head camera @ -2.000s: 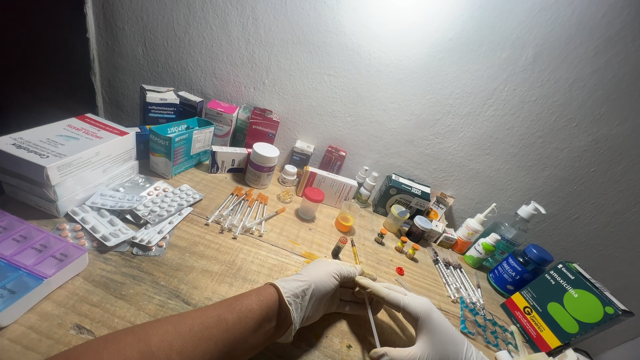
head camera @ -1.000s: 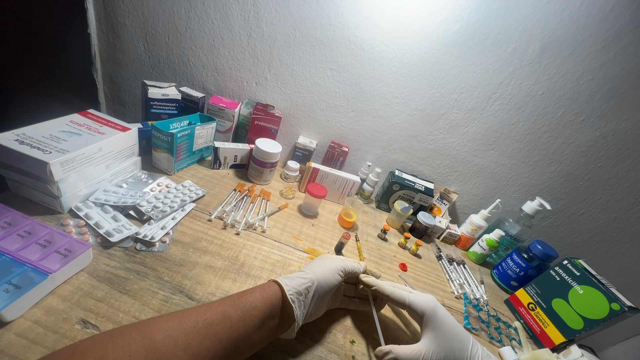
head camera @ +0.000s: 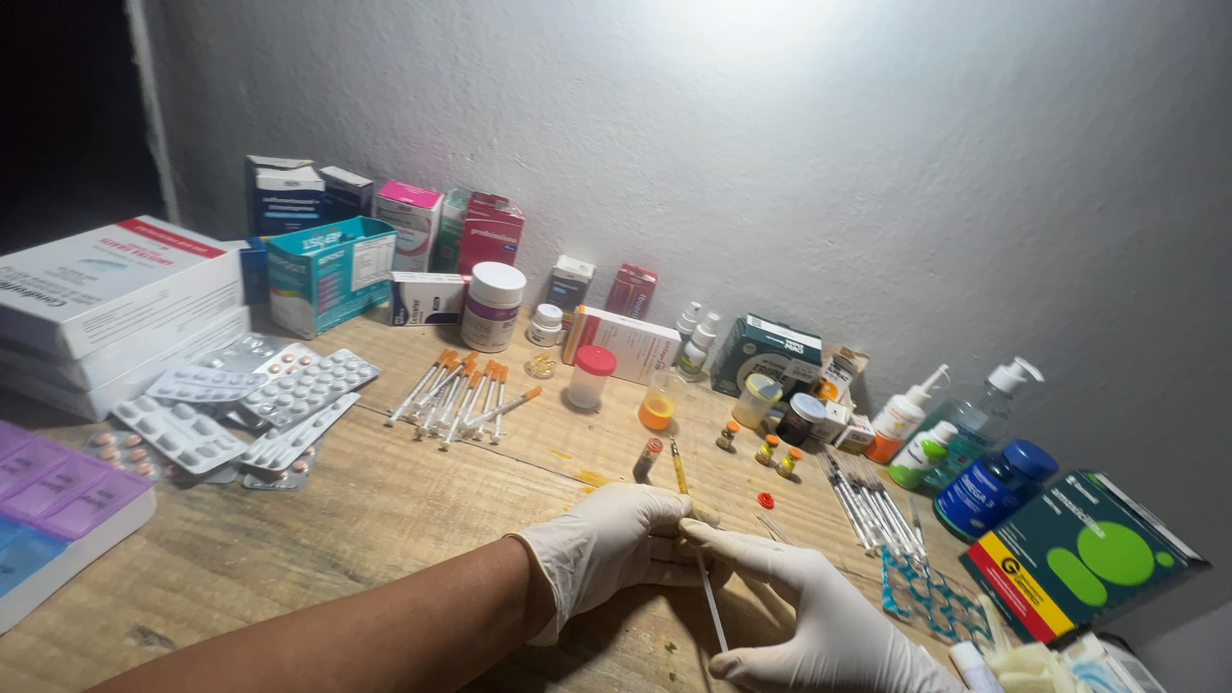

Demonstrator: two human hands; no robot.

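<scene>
Both hands wear pale latex gloves. My left hand [head camera: 626, 539] grips the barrel of a slim syringe [head camera: 680, 470] holding yellow-orange liquid, its tip pointing away. My right hand [head camera: 818, 606] is on the same syringe, fingers near the barrel's end and thumb at the end of the long white plunger, which is drawn far out. Just beyond my left hand stands a small dark vial [head camera: 648, 460] with an orange-red top. Behind it is a clear cup of orange liquid [head camera: 656, 412], near a red-capped specimen jar [head camera: 590, 377]. A small red cap [head camera: 765, 500] lies to the right.
Orange-capped syringes [head camera: 462, 397] lie in a pile behind, more syringes [head camera: 871, 505] at right. Blister packs [head camera: 188, 433] and a purple pill organizer [head camera: 72, 481] are at left. Medicine boxes [head camera: 626, 344] and bottles line the wall. Small vials [head camera: 767, 449] and an amoxicillin box [head camera: 1078, 549] are at right.
</scene>
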